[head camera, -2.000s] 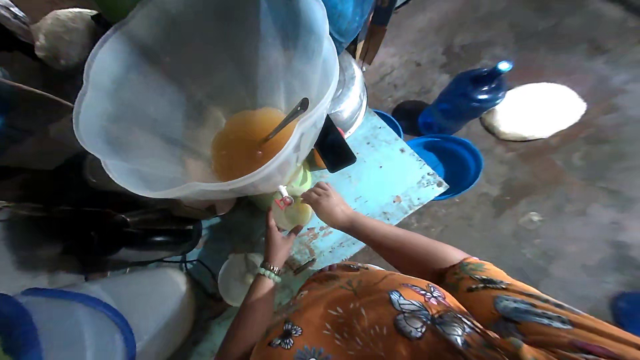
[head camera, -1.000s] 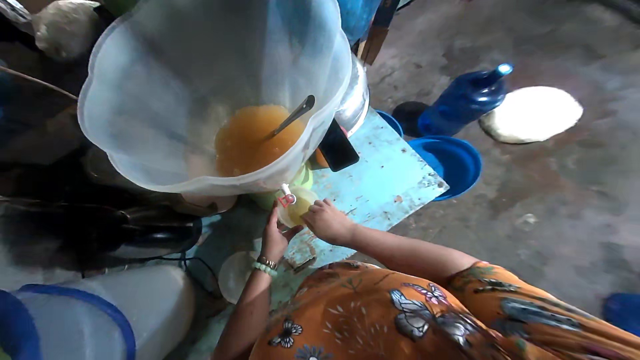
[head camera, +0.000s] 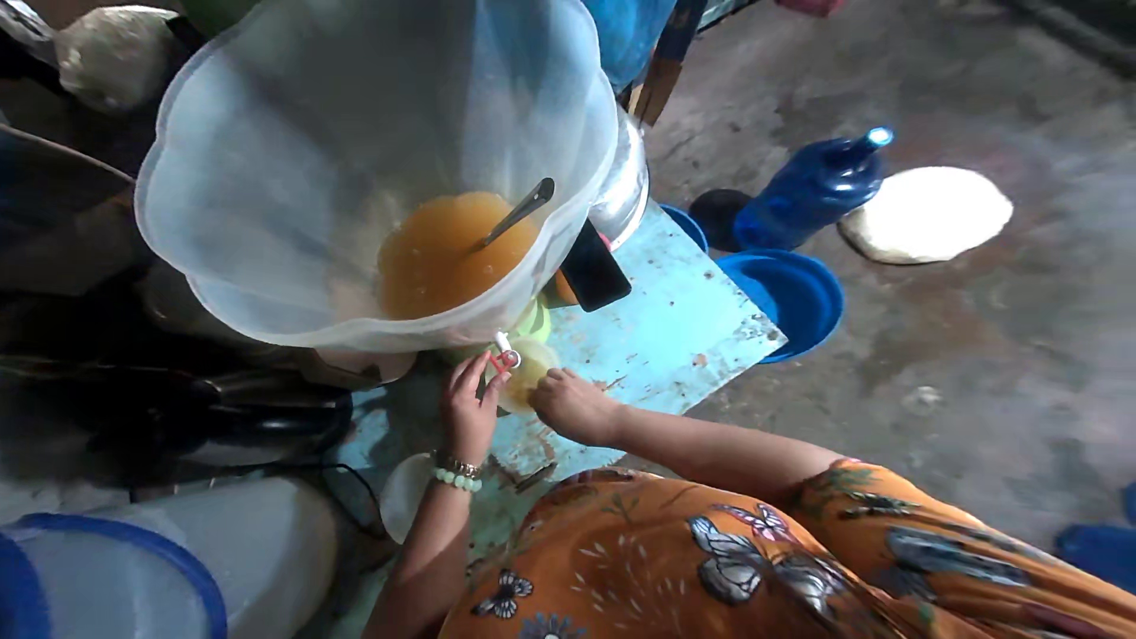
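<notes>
A large translucent plastic drink dispenser (head camera: 355, 177) holds an orange liquid (head camera: 453, 257), with a metal utensil handle (head camera: 524, 211) leaning in it. At its front, low down, is a red and white tap (head camera: 506, 358). My left hand (head camera: 470, 404) has its fingers on the tap's red part. My right hand (head camera: 572, 404) grips the edge of a round, pale yellowish container (head camera: 524, 382) under the tap; what is inside it cannot be made out clearly.
A black phone (head camera: 596, 268) rests against the dispenser above the worn light-blue table (head camera: 674, 311). Beyond the table are a blue basin (head camera: 821, 302), a blue bottle (head camera: 803, 195) and a white sack-like thing (head camera: 927, 215). A blue-rimmed white container (head camera: 177, 568) stands at lower left.
My left hand has gone from the container to the tap. My right hand now holds the container at its right edge.
</notes>
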